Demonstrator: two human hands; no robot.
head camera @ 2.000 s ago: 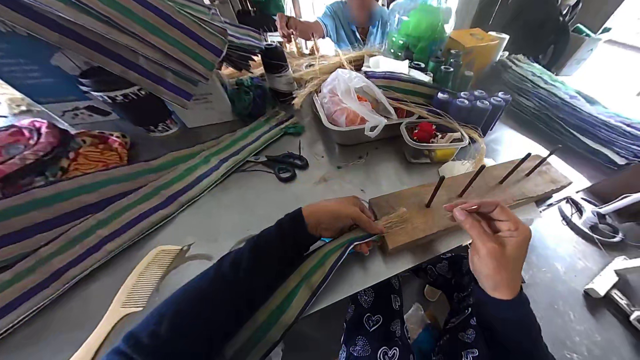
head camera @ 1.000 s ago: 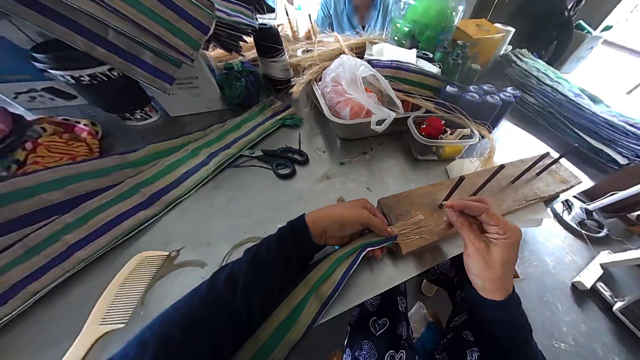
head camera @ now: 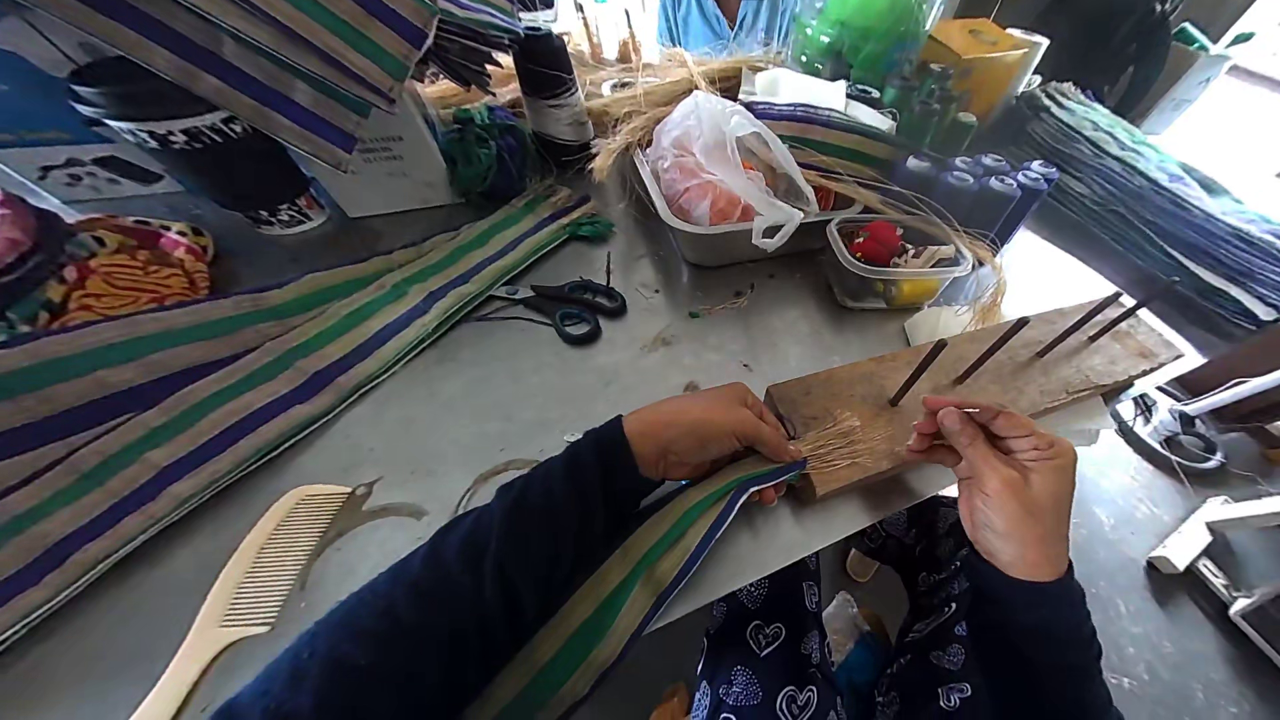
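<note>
My left hand point(head camera: 705, 435) grips the end of a striped woven band point(head camera: 640, 560) in green, tan and blue. Loose tan fibres point(head camera: 845, 445) fan out from that end over the near left end of a wooden board point(head camera: 830, 400), which has several dark upright pegs point(head camera: 918, 372). My right hand point(head camera: 1005, 475) is just right of the fibres, beside the board, with thumb and fingertips pinched together; a fine strand may be between them, too small to tell. A wooden comb point(head camera: 265, 570) lies at the left, and black-handled scissors point(head camera: 570, 305) lie beyond my left hand.
More striped bands point(head camera: 250, 370) cover the left of the metal table. Behind stand a metal tray point(head camera: 710, 240) with a plastic bag, a clear tub point(head camera: 890, 285) with a red item, purple thread spools point(head camera: 990, 200) and a dark thread cone point(head camera: 552, 95). A person in blue point(head camera: 725, 25) is across the table.
My right hand was higher over the board two seconds ago and has come down beside it. The fibres at the band's end are more spread out. My left hand keeps its grip.
</note>
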